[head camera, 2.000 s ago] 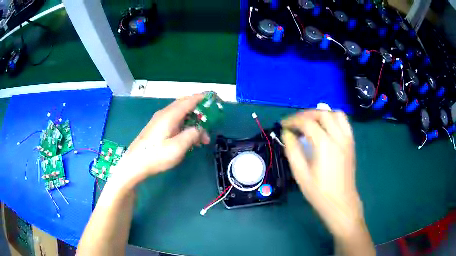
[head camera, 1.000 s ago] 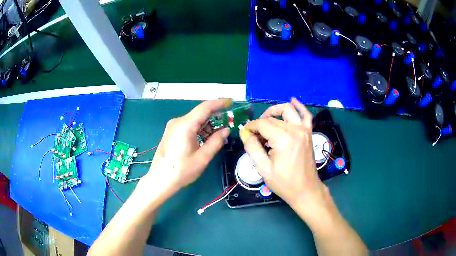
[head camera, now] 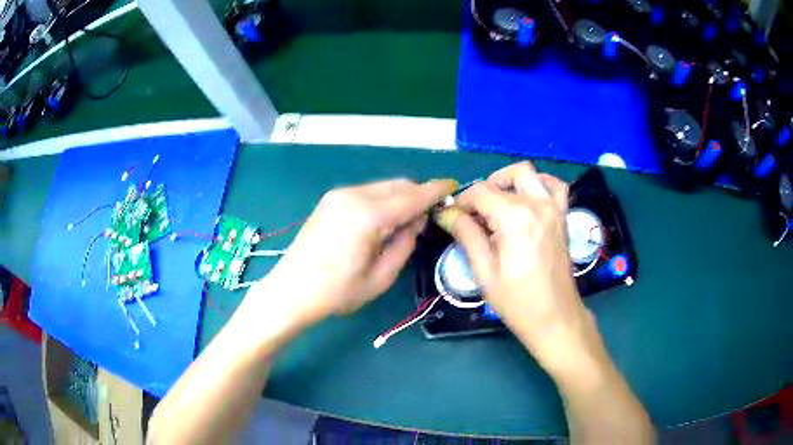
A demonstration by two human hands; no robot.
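My left hand (head camera: pixel 361 248) and my right hand (head camera: pixel 522 239) meet fingertip to fingertip above a black housing (head camera: pixel 465 328). A tiny white connector plug (head camera: pixel 449 201) shows between the fingertips, which wear yellowish finger cots. The circuit board is hidden by the fingers now. The housing holds a white-faced speaker (head camera: pixel 458 271), partly covered by my right hand. Its red and white leads (head camera: pixel 404 322) end in a white plug on the mat at the left. A second housing (head camera: pixel 616 213), with a speaker (head camera: pixel 584 236) and blue cylinder (head camera: pixel 616 265), lies at the right, partly behind my right hand.
A blue sheet (head camera: pixel 69 261) at left bears several green circuit boards (head camera: pixel 133 265); another board (head camera: pixel 230 252) lies at its right edge. A second blue sheet (head camera: pixel 556 104) bears rows of housings. A white post (head camera: pixel 204 65) and rail stand behind. A cardboard box (head camera: pixel 120 404) is below left.
The right hand has come left to meet the left hand, and the board between them has become hidden. The second housing has come into view at right. The whole view has shifted.
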